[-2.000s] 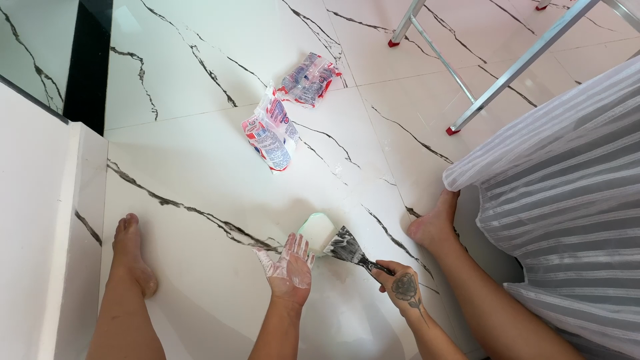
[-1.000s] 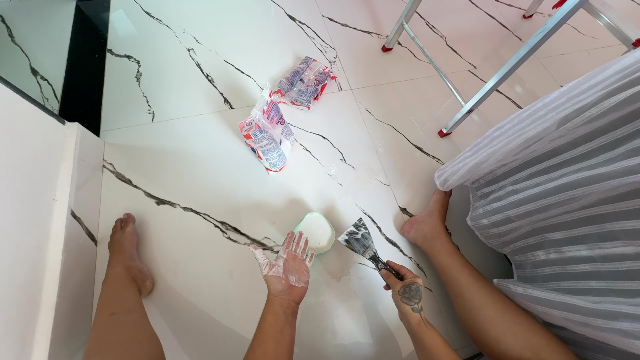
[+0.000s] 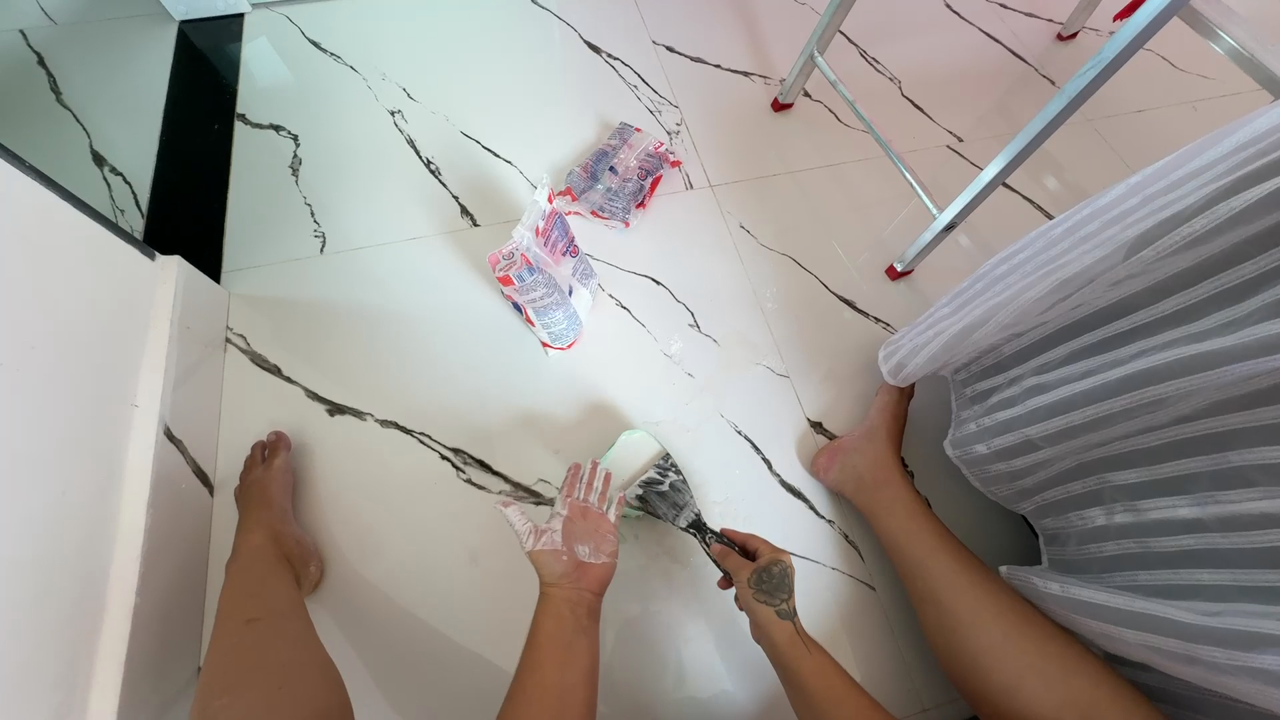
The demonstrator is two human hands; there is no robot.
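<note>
My left hand (image 3: 577, 530) is held palm up with its fingers apart, smeared with white paste and holding nothing. My right hand (image 3: 757, 580) grips the dark handle of a putty knife (image 3: 668, 492), whose wide blade is streaked with white. The blade lies over part of a pale green container (image 3: 632, 452) with white paste in it, close beside the left fingertips. The left fingers and the blade hide much of the container. Whether the blade touches the left fingers, I cannot tell.
Two crumpled plastic packets, one nearer (image 3: 548, 285) and one farther (image 3: 618, 175), lie on the marbled tile floor (image 3: 400, 330). A metal ladder (image 3: 1030, 140) with red feet stands at upper right. A sheer white curtain (image 3: 1130, 400) hangs at right, a white wall (image 3: 80, 420) at left.
The putty knife was beside the container, clear of it, one second ago; its blade now overlaps it. My left hand stays palm up in about the same place.
</note>
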